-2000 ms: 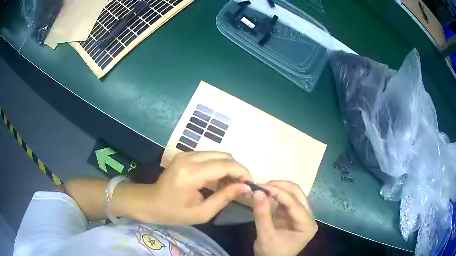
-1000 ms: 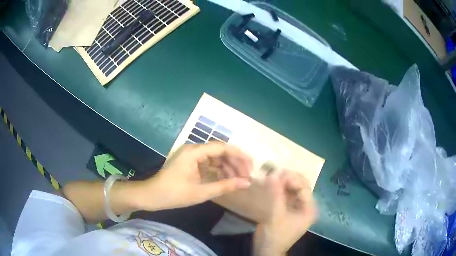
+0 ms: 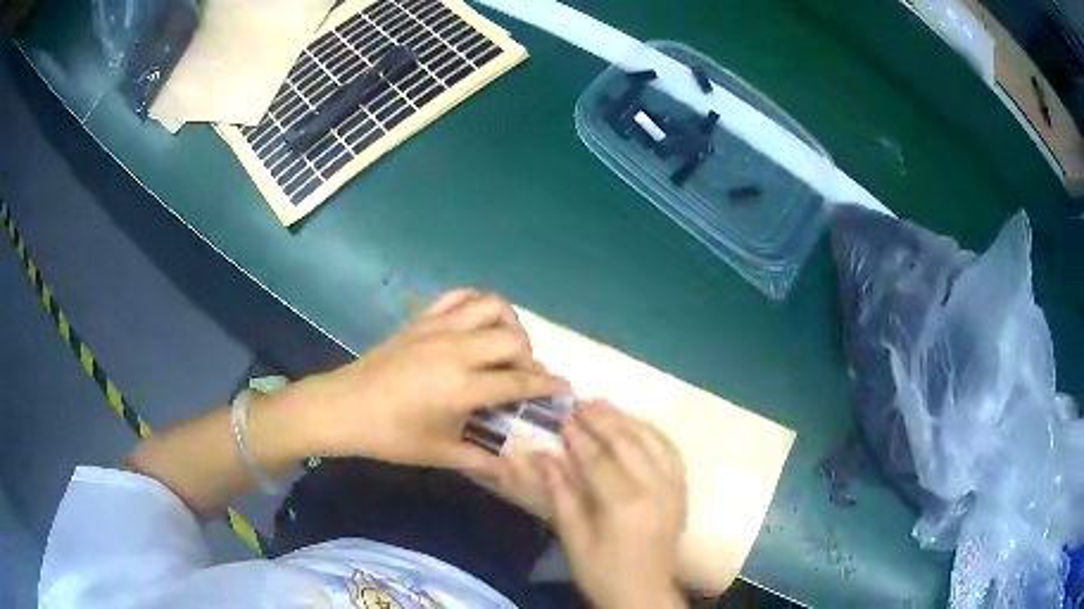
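Observation:
The tan backing sheet (image 3: 701, 458) lies in front of me, its near right edge curled. A few dark adhesive pads (image 3: 541, 412) show on it between my hands. My left hand (image 3: 458, 381) lies over the sheet's left part, fingers bent at the pads, hiding the left edge. My right hand (image 3: 624, 494) has its fingertips at the right side of the pads and is slightly blurred. I cannot tell if either hand grips a pad or the sheet. The clear plastic tray (image 3: 761, 244) holds several small black parts (image 3: 693, 162), one lying apart from the cluster.
A full pad sheet (image 3: 312, 179) lies upper left with a long black piece (image 3: 351, 98) on it and bare liner paper (image 3: 244, 60) overlapping. A small clear bag (image 3: 149, 42) is far left. A large plastic bag (image 3: 951, 369) stands right, with loose black parts (image 3: 842, 466) beside it.
The black part seen between my fingertips two seconds ago is gone from there. Another black part lies in the tray. Both hands have moved onto the pads. The whole view has shifted.

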